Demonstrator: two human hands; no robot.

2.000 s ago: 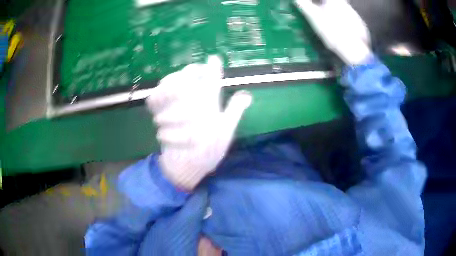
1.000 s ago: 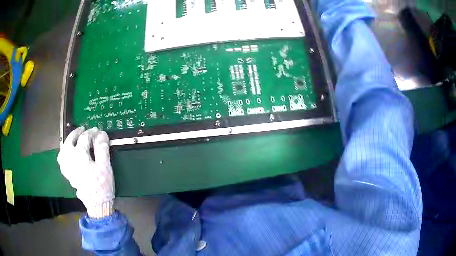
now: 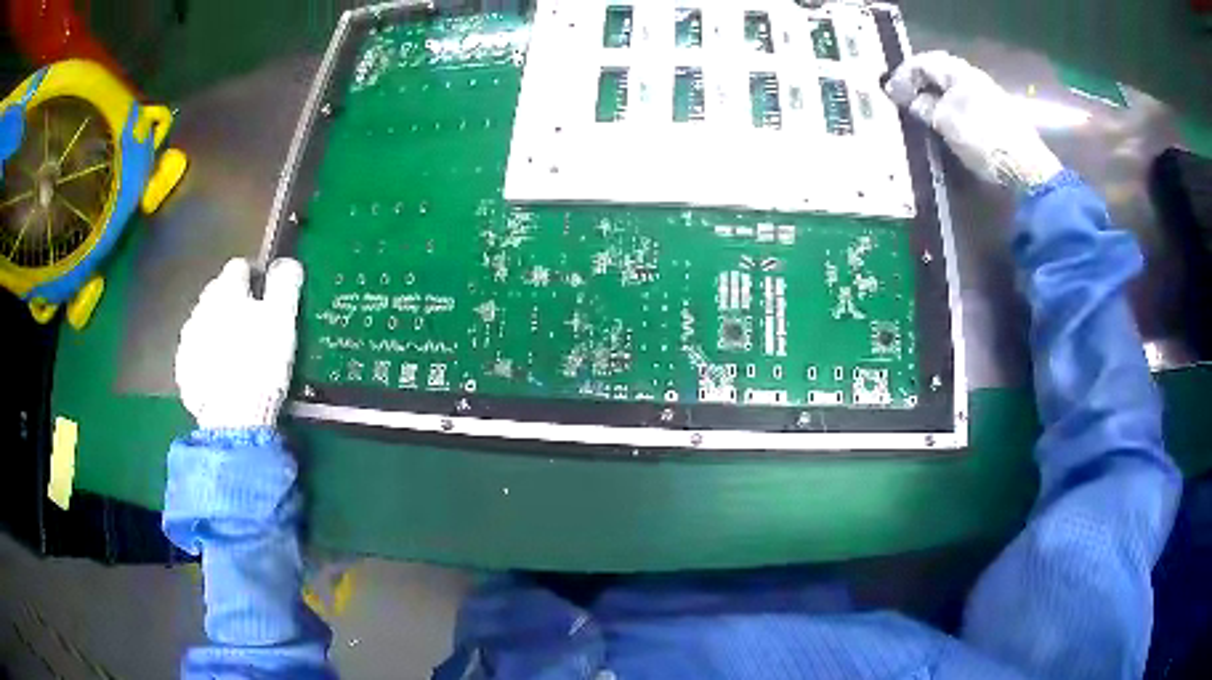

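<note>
A large green circuit board [image 3: 439,266] lies inside a dark frame with a silver rim [image 3: 572,432]. A pale slotted plate [image 3: 705,160] lies over the board's upper right part, with dark rectangular openings. My left hand [image 3: 239,345], in a white glove, holds the frame's left edge near the lower left corner. Its thumb is by the rim and its other fingers are partly hidden. My right hand [image 3: 968,117], also gloved, is at the frame's upper right side, fingertips bent together on the dark border beside the plate. Whether it pinches something small cannot be told.
A yellow and blue fan [image 3: 60,186] stands at the left, with a red thing behind it. Shiny metal sheet [image 3: 173,292] shows on both sides of the frame. A dark object [image 3: 1190,213] is at the right edge. The green bench edge [image 3: 532,518] runs in front.
The view has shifted, so the framed board shows lower and further right, with more of the slotted plate visible. My left hand has moved from the front corner to the left side. My right hand has come into view.
</note>
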